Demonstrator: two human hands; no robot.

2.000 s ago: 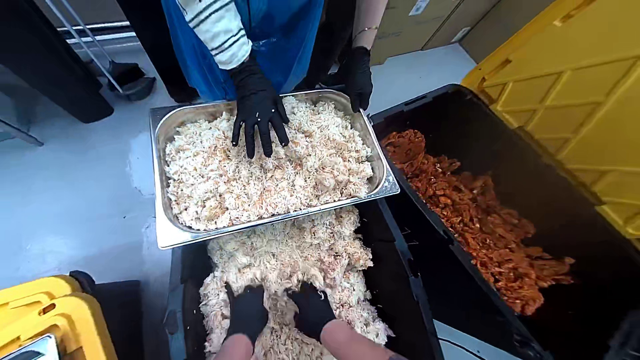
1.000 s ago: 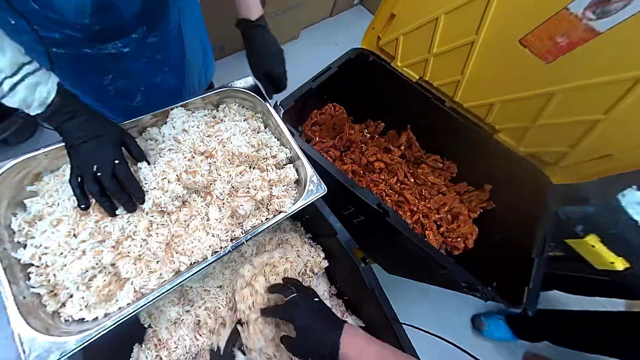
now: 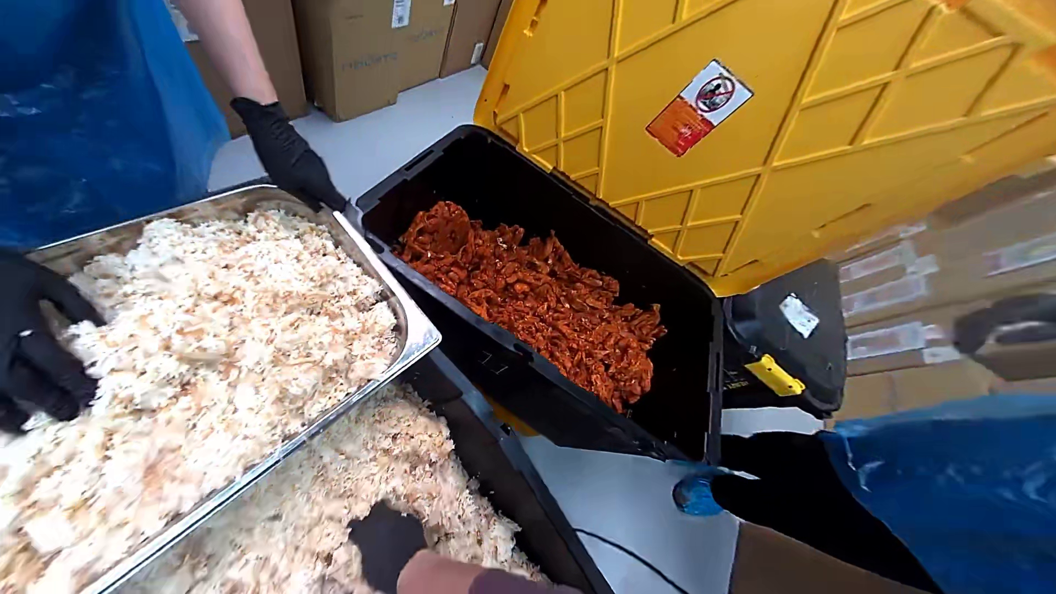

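My right hand [image 3: 388,540], in a black glove, rests in the shredded pale food [image 3: 412,462] that fills a black bin [image 3: 487,462] at the bottom; its fingers are partly buried or blurred, so its grip cannot be told. My left hand is out of view. Above the bin lies a steel tray [image 3: 417,330] heaped with a similar pale shredded mix [image 3: 239,330]. A co-worker's gloved hand [image 3: 289,157] is at the tray's far corner, and the other [image 3: 41,346] lies on the mix at left.
A second black bin [image 3: 660,272] holds red-coated pieces [image 3: 536,297]; its yellow lid [image 3: 742,124] stands raised behind. Cardboard boxes [image 3: 355,58] stand at the back. A black case [image 3: 784,330] with a yellow latch is at right, near a person in a blue apron [image 3: 965,478]. A cable [image 3: 627,553] crosses the floor.
The view has swung to the right. Both my hands showed in the pale food two seconds ago; now only my right hand does. The co-worker's hands remain at the tray.
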